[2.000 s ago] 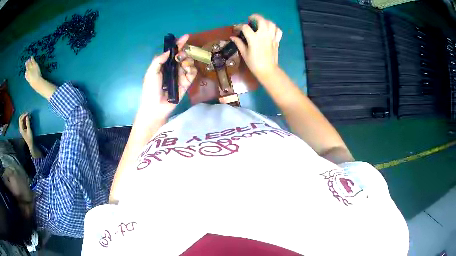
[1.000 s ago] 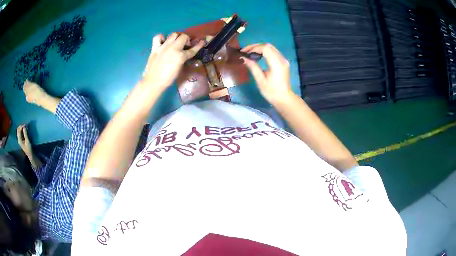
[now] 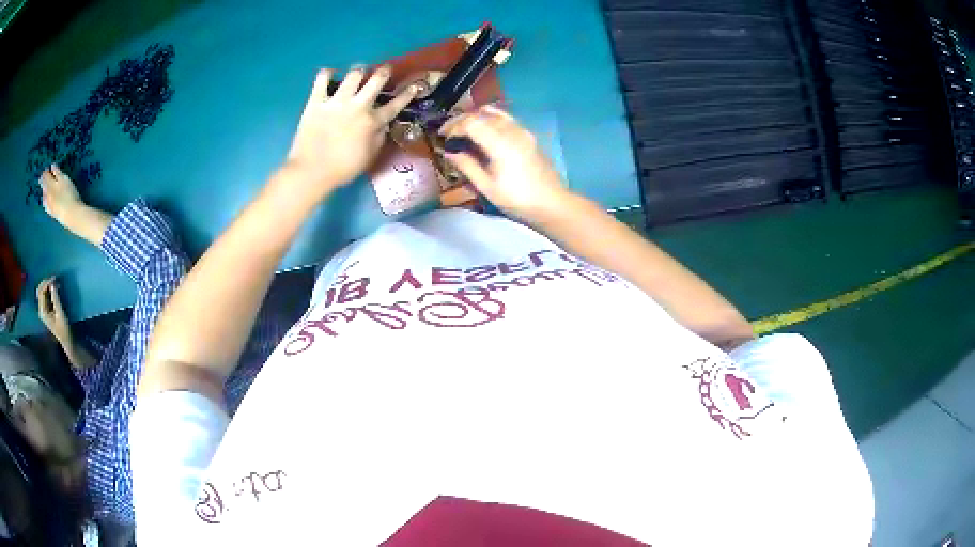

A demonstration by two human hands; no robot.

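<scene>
The assembly fixture lies on its orange-brown base plate on the teal-green bench. A black leg lies along the fixture's upper right arm. My left hand is over the upper left arm, fingers pressed on a black part mostly hidden under them. My right hand is at the right of the hub and holds a small dark part between thumb and fingers, near the lower arm. The hub is partly covered by my fingers.
Ribbed black trays stand at the right. A heap of small black parts lies on the bench at the upper left. A neighbouring person's hand and blue checked sleeve are at the left. A yellow line crosses the green floor.
My left hand has gone from holding black parts beside the fixture to pressing on its upper left arm. My right hand has moved off the upper right arm, then in beside the hub.
</scene>
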